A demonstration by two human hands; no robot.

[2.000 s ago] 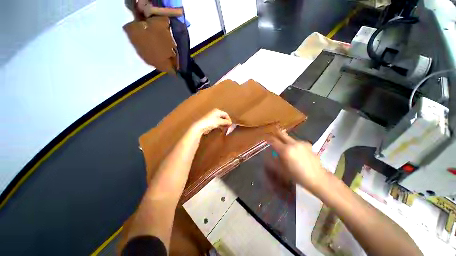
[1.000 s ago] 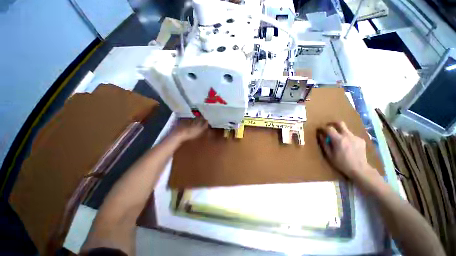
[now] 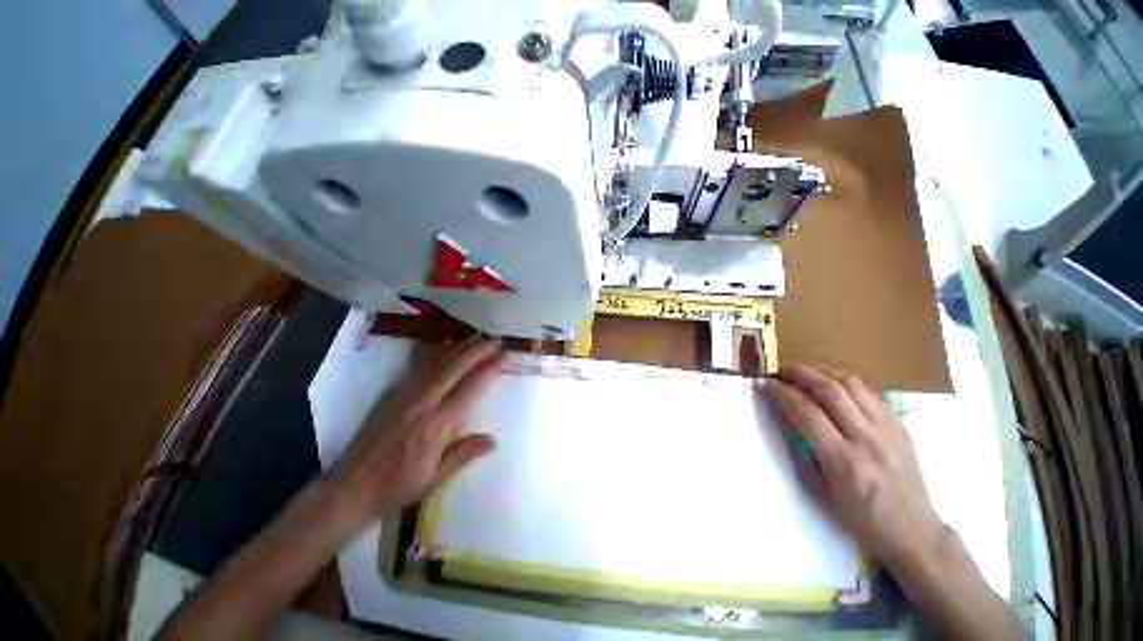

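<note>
A brown bag panel (image 3: 877, 251) lies under the yellow clamp foot (image 3: 683, 308) and reaches back to the right of the machine head. Its front edge runs along the clamp. The white positioning template board (image 3: 627, 488) shows in front of it. My left hand (image 3: 420, 438) lies flat at the panel's front edge, left of the clamp, fingers forward and thumb apart. My right hand (image 3: 852, 451) is at the front edge right of the clamp, fingers bent. A teal bit, likely the awl handle (image 3: 808, 453), shows under my right palm; its tip is hidden.
The white pattern sewing machine head (image 3: 426, 200) stands close in front at left centre. A panel stack (image 3: 138, 338) lies at the left. A strap bundle (image 3: 1090, 438) hangs at the right edge. The feed carriage (image 3: 752, 194) is behind the clamp.
The panel has moved back under the clamp, uncovering more of the white board. Both hands have come to its front edge beside the clamp. Earlier they were at the panel stack.
</note>
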